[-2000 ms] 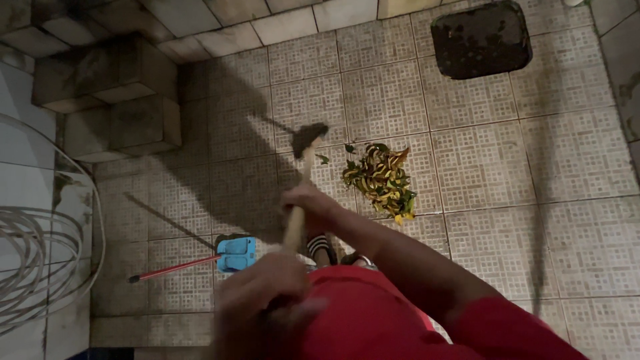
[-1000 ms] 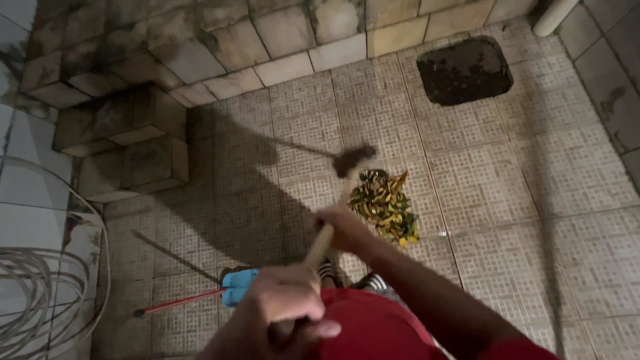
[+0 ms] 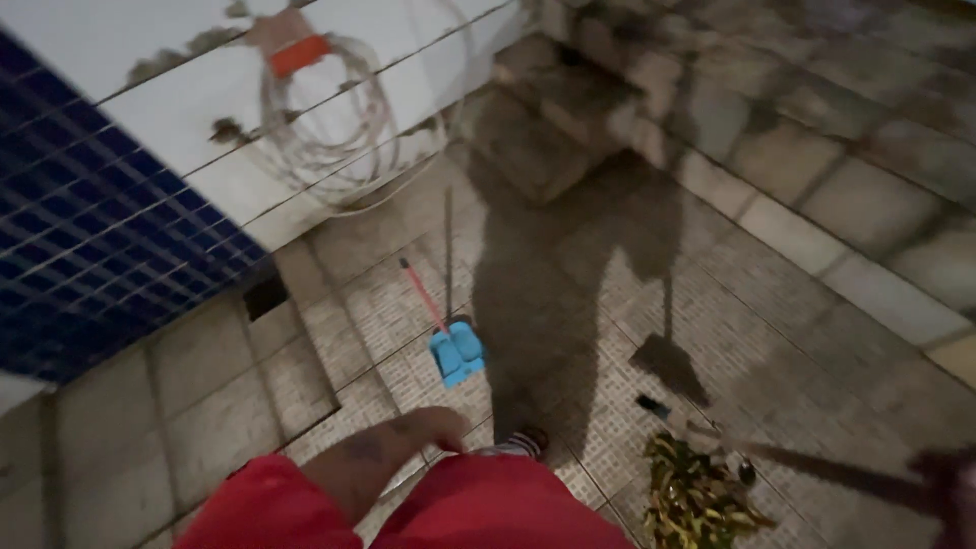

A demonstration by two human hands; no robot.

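Note:
My left hand (image 3: pixel 444 428) hangs beside the red clothing, below the blue dustpan (image 3: pixel 457 352) in the image. No object shows in it, but its fingers are blurred. A blurred brown shaft (image 3: pixel 839 471) runs from above the pile of yellow and green leaves (image 3: pixel 698 496) to a dark red shape at the right edge. My right hand cannot be clearly made out there, nor can its grip. A small black end (image 3: pixel 652 404) lies near the leaves, beside a broom-shaped shadow. The dustpan's red handle (image 3: pixel 423 292) points away from me.
A coiled pale hose (image 3: pixel 381 122) hangs on the white tiled wall. Tiled blocks (image 3: pixel 534 145) stand in the far corner, with a stained low wall (image 3: pixel 793 229) at right. A raised tiled ledge (image 3: pixel 206 404) and a dark square hole (image 3: pixel 265 296) are at left.
My left hand has come off the wooden handle and now hangs lower by my body. The view has swung strongly left, bringing the hose and blue tiles into sight.

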